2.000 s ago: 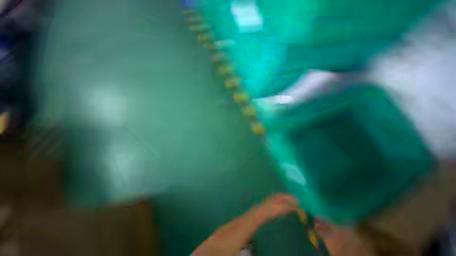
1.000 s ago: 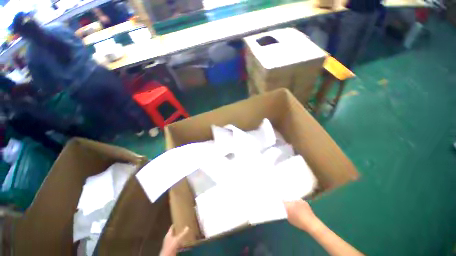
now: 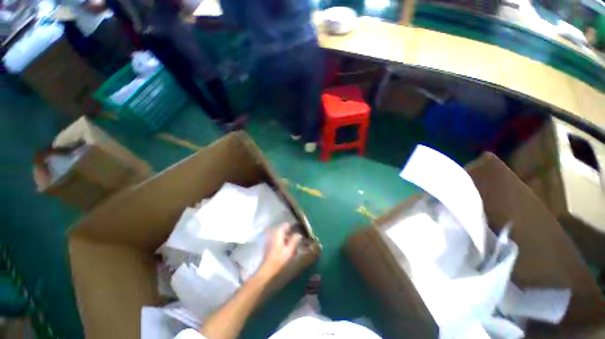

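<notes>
My left hand point(image 3: 282, 245) is inside the left open brown carton point(image 3: 106, 271), at its right wall, with the fingers curled beside white foam sheets point(image 3: 229, 212). The blur hides whether the fingers grip a sheet or the wall. The sheets lie in a loose heap, some tilted up. A second open carton point(image 3: 391, 271) stands at the right, with a heap of white sheets point(image 3: 424, 242) and one long curved sheet rising above its rim. My right hand is not in view.
A red stool point(image 3: 345, 116) stands beyond the cartons, by a long bench point(image 3: 451, 56). People point(image 3: 285, 59) stand behind. A green crate point(image 3: 142, 99) and a smaller carton point(image 3: 99, 165) are at the upper left. A pale-topped box point(image 3: 584, 172) is at the right edge.
The view has turned left, so the left carton is nearer the centre and the other has shifted right. My left hand has moved into the left carton. My right hand has left the picture.
</notes>
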